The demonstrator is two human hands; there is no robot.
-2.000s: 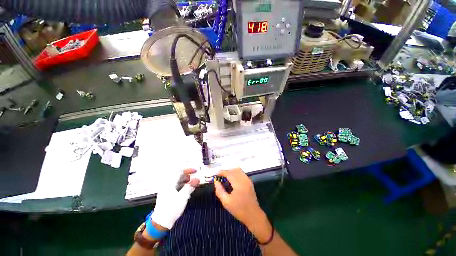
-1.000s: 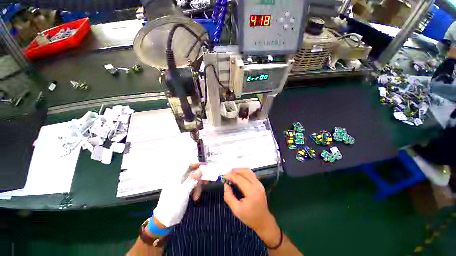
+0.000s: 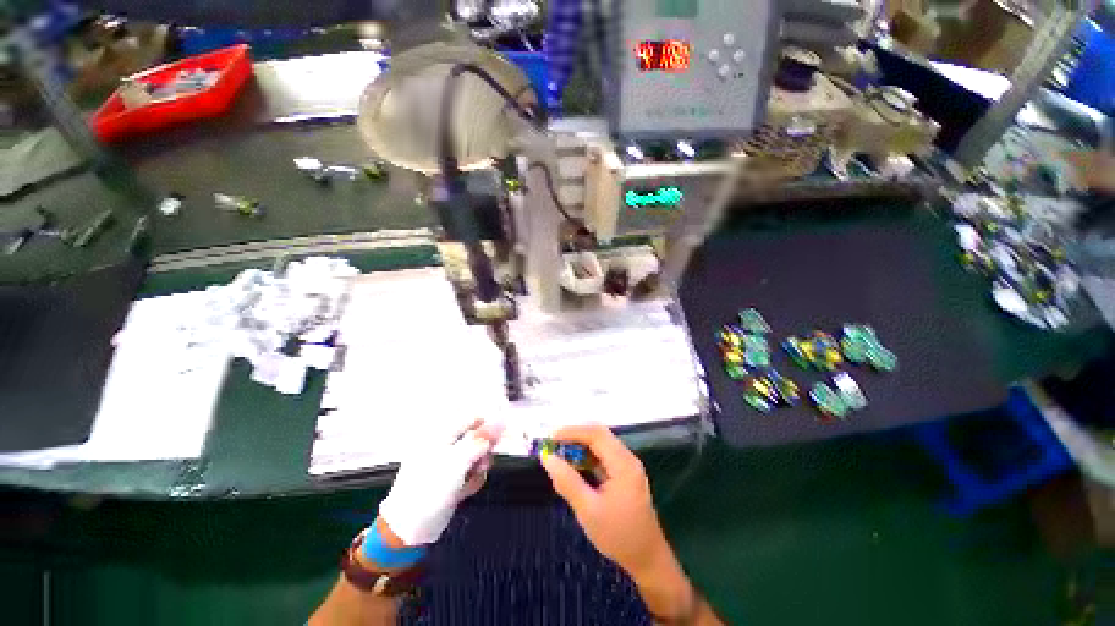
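My left hand, in a white glove with bare fingertips, holds a white plastic housing near the front edge of the ribbed plate. My bare right hand holds a small circuit board with dark, yellow and blue parts between thumb and fingers, just right of the housing. Whether the two pieces touch is blurred. The soldering iron head points down at the ribbed metal plate, just behind my hands.
White housings lie heaped on the left. Loose circuit boards lie on the right black mat. A controller stands behind the iron, a red bin at upper left. Assemblies are piled at far right.
The view has shifted and blurred, so the bench appears further right. My right hand has drawn the board slightly away from my left hand, showing more of it.
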